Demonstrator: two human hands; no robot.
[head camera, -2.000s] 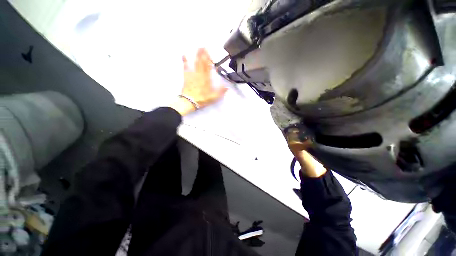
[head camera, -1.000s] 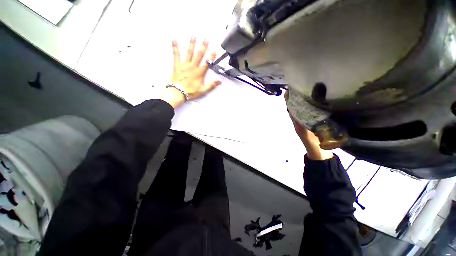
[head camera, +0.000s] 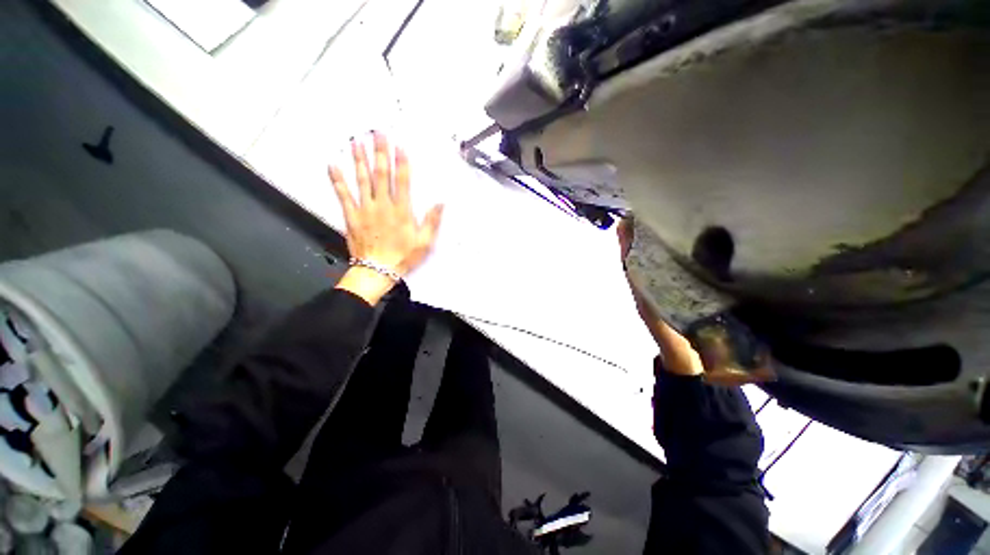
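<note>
The cutting machine (head camera: 782, 163), with its big worn silver motor body, fills the upper right. Its narrow front part is at the body's left end. The white paper marker (head camera: 510, 255) lies on the table under it. My left hand (head camera: 382, 215) is flat on the paper, fingers spread, left of the machine's front and near the table edge. My right hand (head camera: 643, 293) is mostly hidden behind the machine's lower body; only part of it and the wrist show, so its grip cannot be seen.
A pale grey waste bin (head camera: 141, 314) filled with scraps stands on the floor at the left. Dark scraps (head camera: 556, 520) lie on the floor below the table, and one small dark scrap (head camera: 100, 145) lies at the upper left. A black cable (head camera: 787, 450) crosses the table at the right.
My left hand has moved left and down over the paper, away from the machine's front. The machine looks larger in view than 2 seconds ago. My right hand stays behind it.
</note>
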